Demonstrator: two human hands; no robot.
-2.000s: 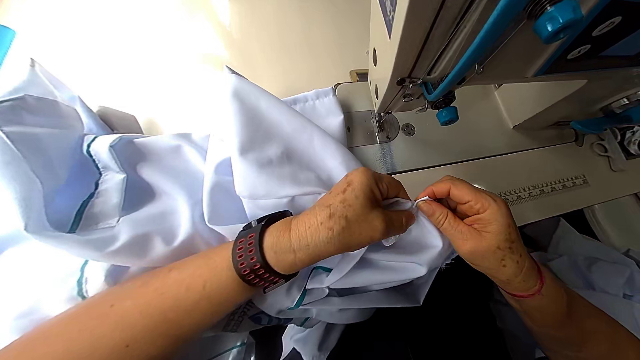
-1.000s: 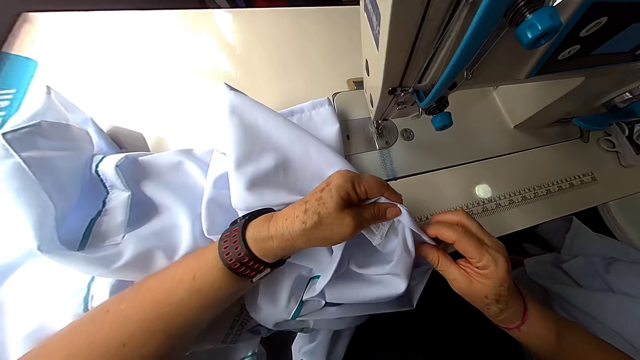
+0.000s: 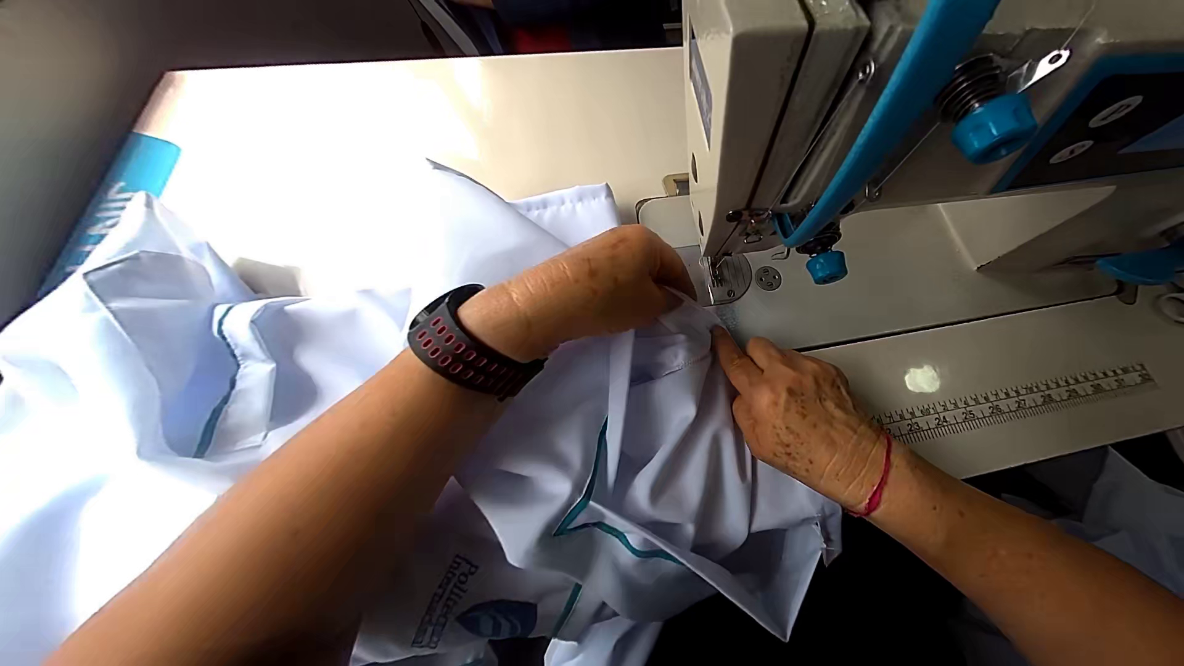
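A white garment (image 3: 638,444) with teal piping and an embroidered emblem spreads over the sewing machine's bed and hangs off the front edge. My left hand (image 3: 592,287), with a dark watch strap at the wrist, pinches the garment's edge just left of the presser foot (image 3: 716,270). The left fingertips are partly hidden. My right hand (image 3: 800,412), a red string at its wrist, holds the same edge close by, index finger extended along it. The cloth edge lies just in front of the needle plate (image 3: 735,279); whether it touches the foot, I cannot tell.
The sewing machine head (image 3: 768,111), with blue tension knobs (image 3: 994,128), rises at the upper right. A measuring scale (image 3: 1017,402) runs along the table front. At the far left lies a blue item with writing (image 3: 148,166). More pale cloth (image 3: 1101,518) hangs at the lower right.
Both hands have moved with the garment's edge, up and leftward toward the presser foot. The right index finger now stretches along the cloth. The view has shifted somewhat.
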